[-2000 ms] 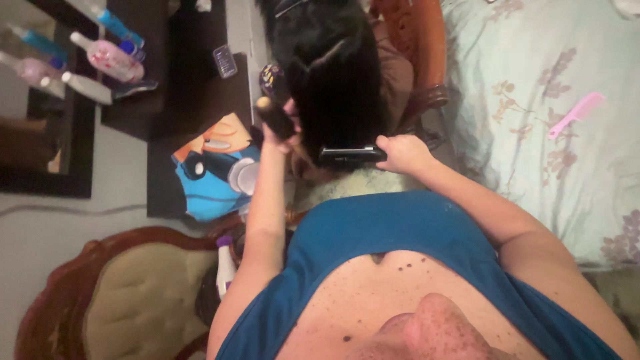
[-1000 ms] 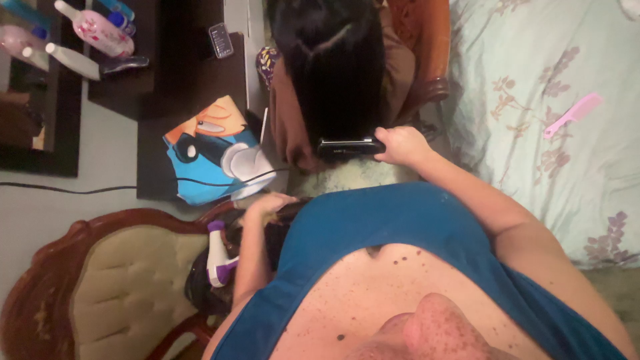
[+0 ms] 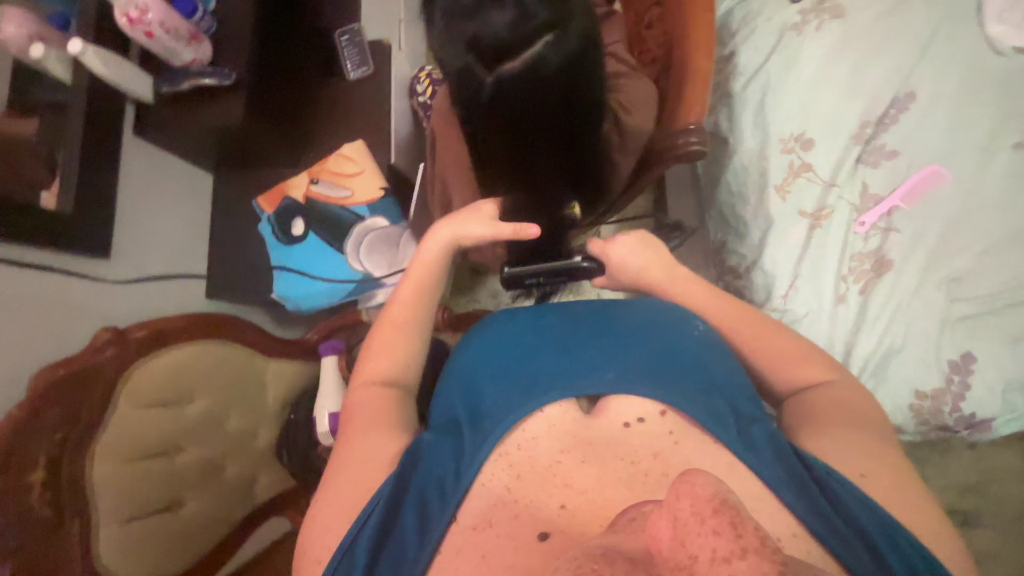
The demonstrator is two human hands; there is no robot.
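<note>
A seated person's long black hair (image 3: pixel 532 120), parted at the crown, hangs toward me. My left hand (image 3: pixel 484 226) is at its left edge, thumb across the front and fingers hidden behind the strands; how firmly they press is not visible. My right hand (image 3: pixel 636 260) grips the end of a black hair straightener (image 3: pixel 552 274), which lies crosswise over the lower hair. Loose hair ends stick out below its plates.
On the bed (image 3: pixel 800 320) lies a pink comb (image 3: pixel 900 200). A white and purple hair dryer (image 3: pixel 329 392) rests by a tufted chair (image 3: pixel 184 448). A dark table (image 3: pixel 232 256) bears a colourful cloth (image 3: pixel 300 272); bottles (image 3: pixel 164 32) stand upper left. The person's wooden chair (image 3: pixel 696 72) is ahead.
My left hand held a dark object with a light tip, then dropped low beside my torso; now it is up at the hair without that object. The straightener is now across the hair ends.
</note>
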